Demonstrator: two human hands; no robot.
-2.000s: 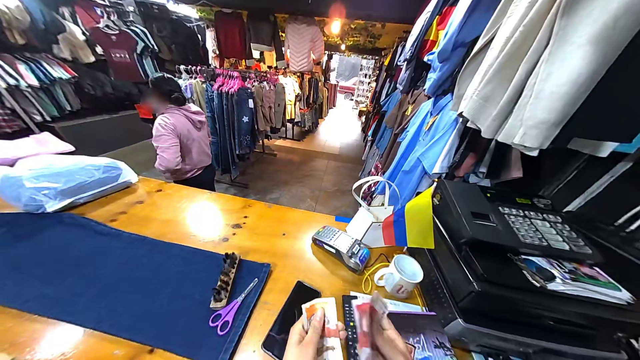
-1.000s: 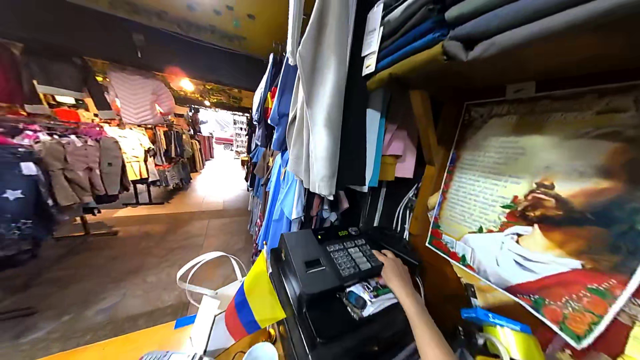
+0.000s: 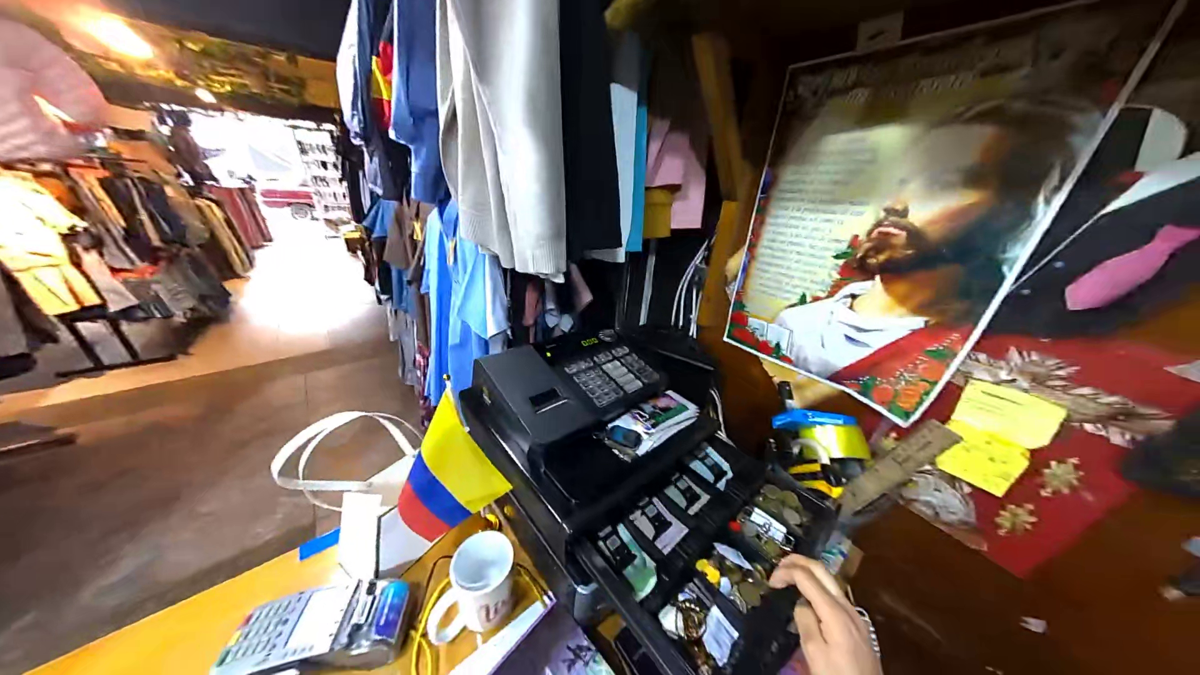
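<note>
A black cash register (image 3: 562, 384) stands on the counter with its cash drawer (image 3: 614, 591) pulled out. Banknotes (image 3: 661, 525) lie under clips in the rear compartments, and coins (image 3: 745, 586) fill the front ones along with small papers. My right hand (image 3: 822, 614) is at the drawer's front right edge, its fingers curled over the coin compartments; whether it holds anything is hidden. My left hand is out of view. Leaflets (image 3: 656, 422) rest on the register beside its keypad.
Left of the drawer are a white mug (image 3: 482, 577), a card terminal (image 3: 314, 628) and a small yellow, blue and red flag (image 3: 450, 473). Clothes (image 3: 506, 141) hang behind the register. A framed poster (image 3: 844, 281), yellow notes (image 3: 1001, 436) and a tape roll (image 3: 834, 441) are at the right.
The cash drawer, shut a second ago, is now open. My right hand has moved from the keypad down to the drawer. Two seconds ago both hands held banknotes over the counter. The view has swung right.
</note>
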